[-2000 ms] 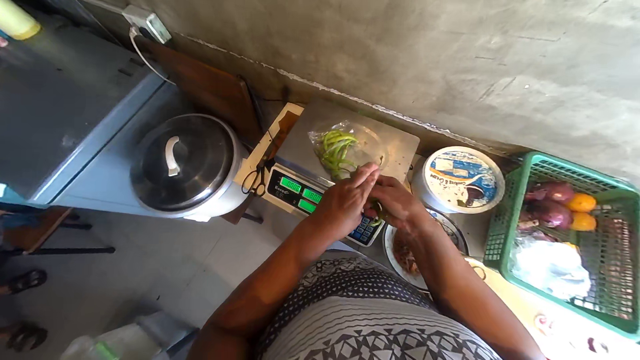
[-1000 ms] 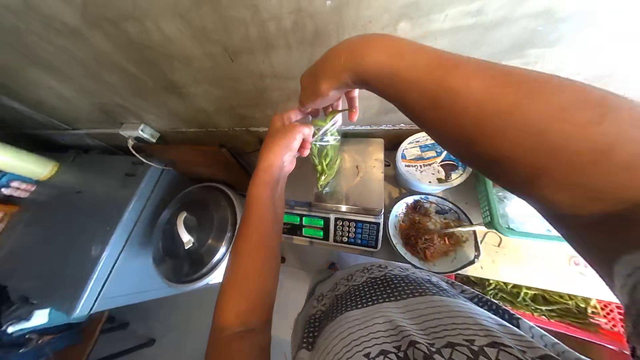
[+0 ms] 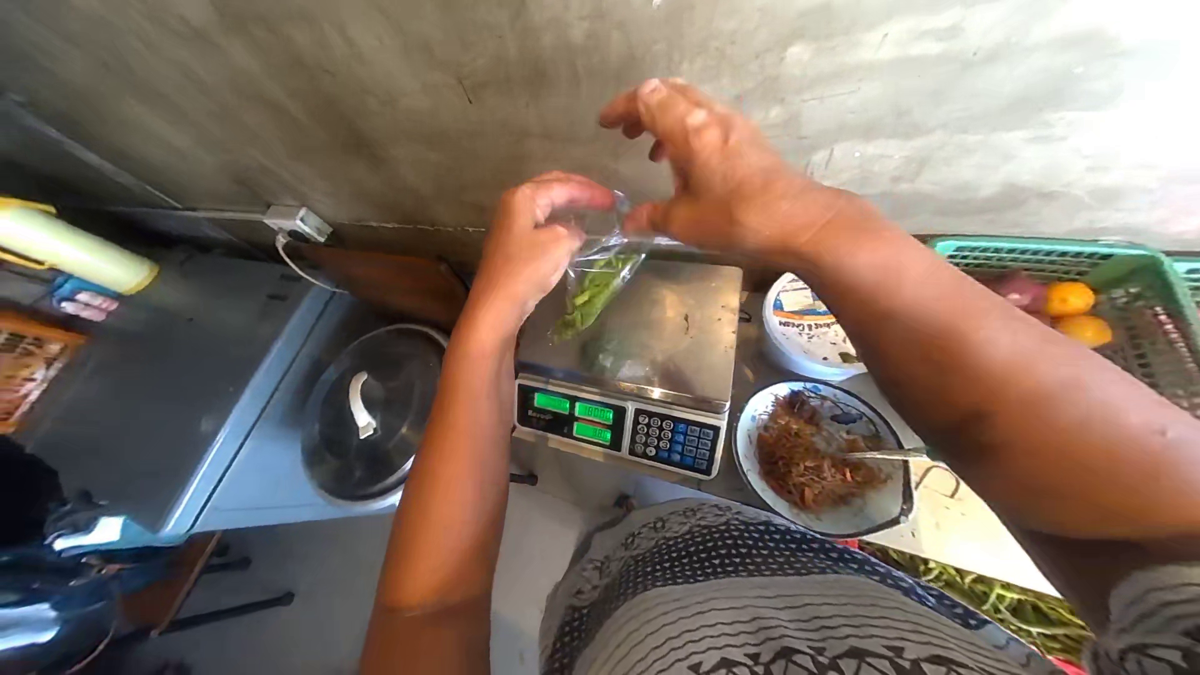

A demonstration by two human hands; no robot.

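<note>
My left hand [image 3: 544, 244] grips the top of a clear plastic bag of cut green vegetables [image 3: 597, 292] by its upper left side. The bag hangs tilted over the steel plate of a digital scale [image 3: 680, 328], whose green displays are lit. My right hand [image 3: 712, 164] is raised to the right of the bag's top, fingers spread and curved, slightly blurred. Its thumb is close to the bag's edge; whether it touches cannot be told.
A bowl of shredded brown food [image 3: 816, 459] with a spoon stands right of the scale, below a round white tub [image 3: 806, 323]. A green basket [image 3: 1144, 272] holds oranges [image 3: 1071, 298]. Left are a lidded pot [image 3: 375, 412] and a power outlet [image 3: 298, 223]. Long green pods [image 3: 1012, 595] lie lower right.
Both hands were together at the bag's top a second ago; now the right hand has opened and moved off to the right. Earlier the bag lay on the scale plate.
</note>
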